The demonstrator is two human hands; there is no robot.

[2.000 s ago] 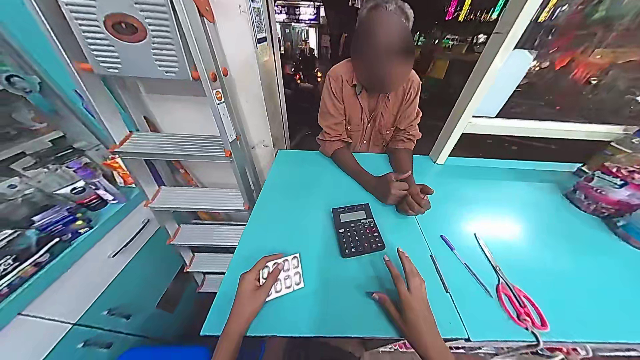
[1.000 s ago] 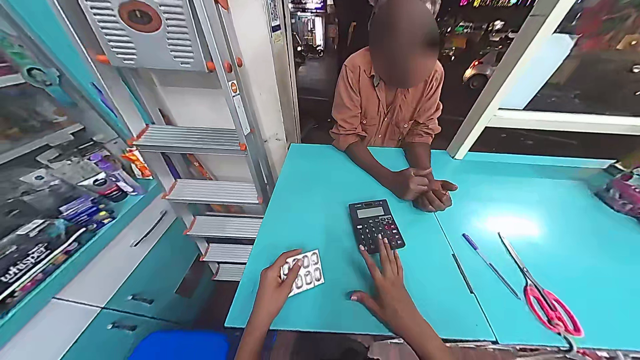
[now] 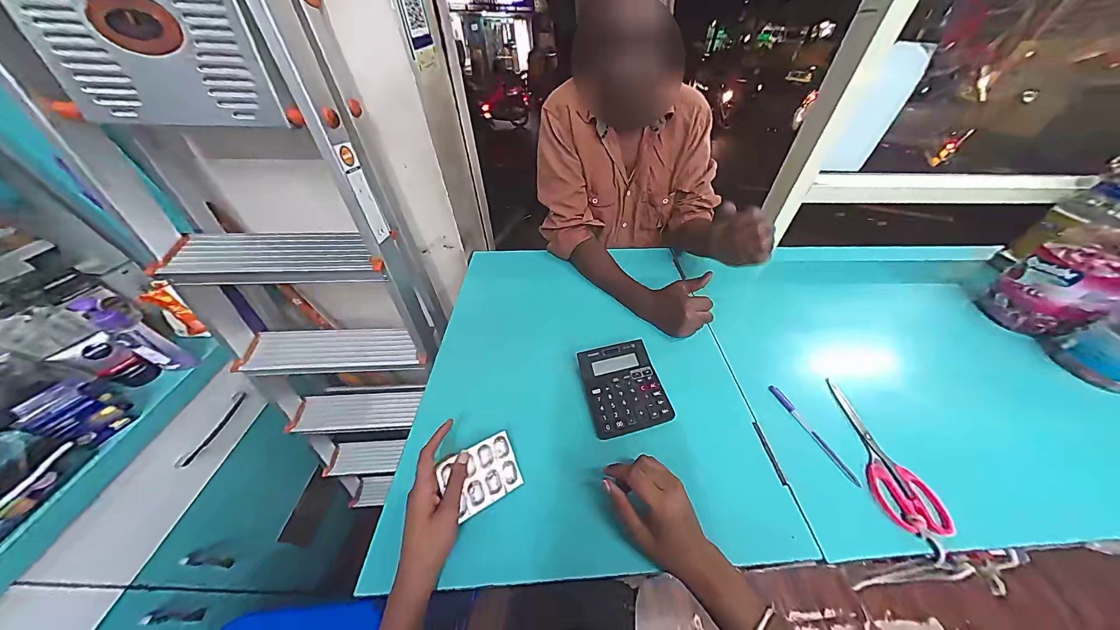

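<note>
My left hand is at the near left of the turquoise counter, its thumb and fingers on the left edge of a blister pack of tablets. Right of it, my right hand is over the counter with bent fingers and nothing visible in it. Just beyond that hand lies a black desk calculator, not touched. A blue pen and scissors with pink handles lie further right, the scissors tied with a string.
Across the counter stands a person in an orange shirt, one fist on the counter and one hand raised. An aluminium ladder stands at left beside a shelf of packaged goods. Plastic-wrapped packs sit at the right edge.
My right hand has drawn back from the calculator, where its fingers were a second ago, and its fingers have curled. The other person's hands have come apart, one raised to the right.
</note>
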